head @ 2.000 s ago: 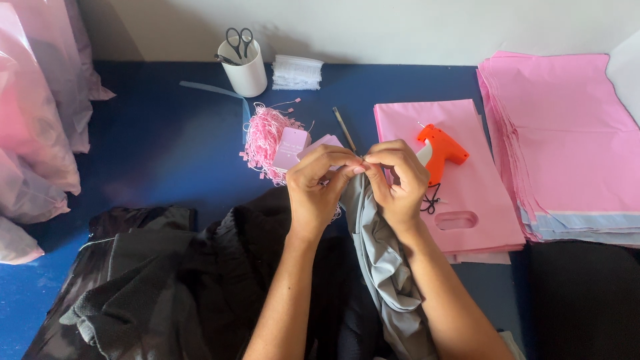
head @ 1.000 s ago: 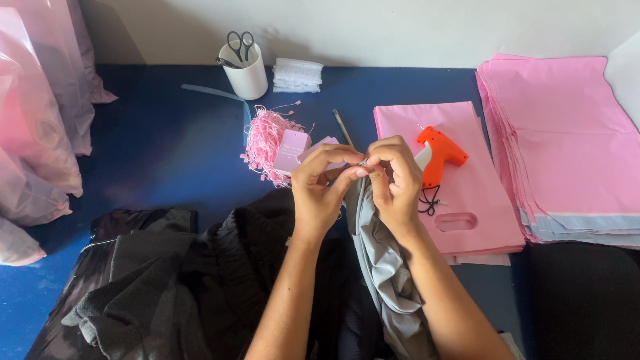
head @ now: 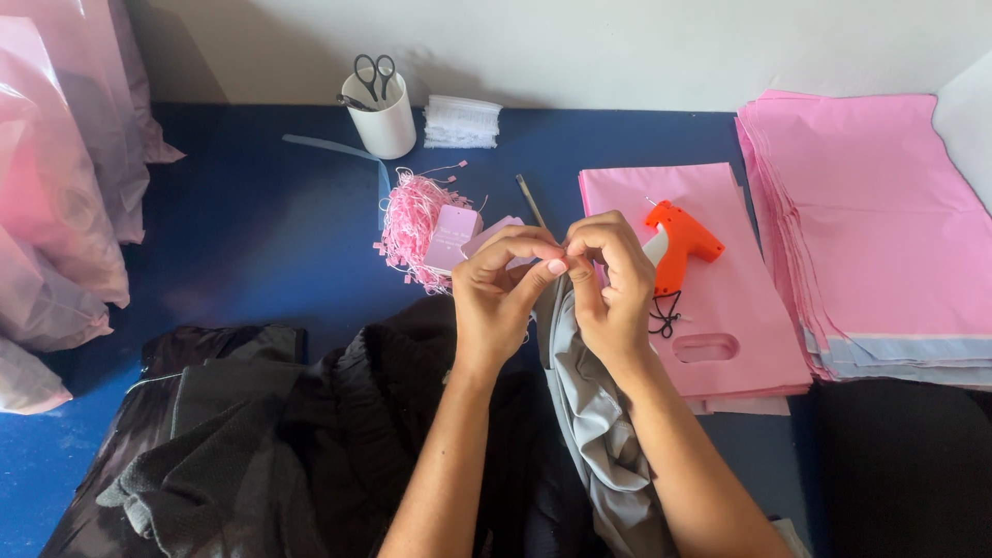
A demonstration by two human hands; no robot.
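Observation:
My left hand [head: 504, 291] and my right hand [head: 608, 291] meet fingertip to fingertip above the table, each with thumb and forefinger pinched. What is between the fingertips is too small to tell. A grey garment [head: 593, 418] hangs down from just below my right hand, between my forearms. Behind my left hand lie a bundle of pink tag strings [head: 422, 225] and a stack of lilac hang tags [head: 452, 236]. An orange tagging gun [head: 682, 244] lies to the right of my right hand, on pink plastic bags [head: 744, 310] with a cut-out handle.
Black garments [head: 341, 434] cover the near left and middle. A white cup [head: 384, 120] holds scissors [head: 374, 76], beside a stack of white fasteners [head: 463, 122]. A pen [head: 532, 200] lies behind my hands. Pink bags stand at left [head: 54, 170]; more sheets [head: 876, 232] lie at right.

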